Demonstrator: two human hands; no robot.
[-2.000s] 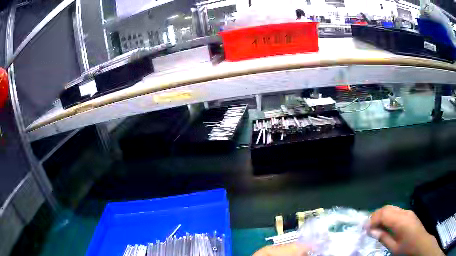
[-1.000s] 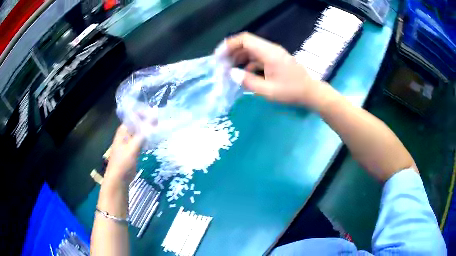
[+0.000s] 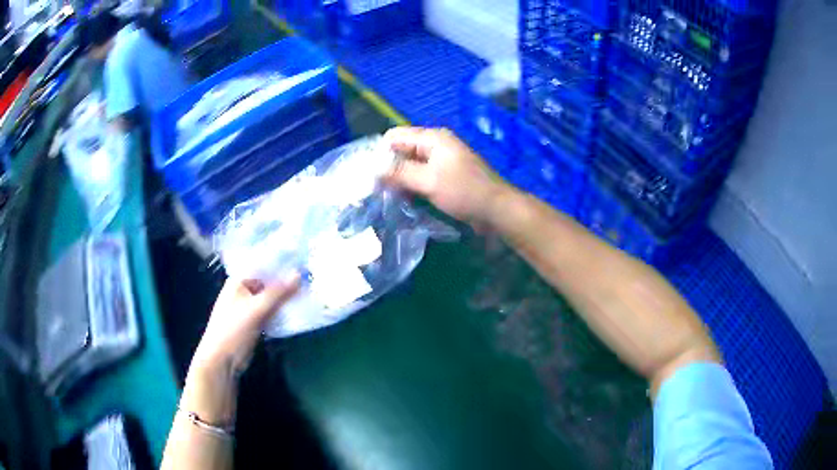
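Note:
A crinkled clear plastic bag (image 3: pixel 321 243) is stretched between my two hands, above the green floor. Whitish patches show on or in it; whether they are contents or glare I cannot tell. My left hand (image 3: pixel 246 307) grips its lower left edge, thumb on top, with a thin bracelet on the wrist. My right hand (image 3: pixel 440 174) pinches its upper right edge between thumb and fingers. The picture is blurred, and the bag hides parts of my left fingers.
A large blue crate (image 3: pixel 252 138) with bagged goods stands beyond the bag. A person in light blue (image 3: pixel 142 78) is at the upper left. The green bench (image 3: pixel 147 358) with a grey tray (image 3: pixel 87 307) is left. Stacked blue crates (image 3: pixel 633 119) stand right.
The view has swung from the bench to the floor and crates on the right. The bag has moved away from the heap of white sleeves, still in both hands.

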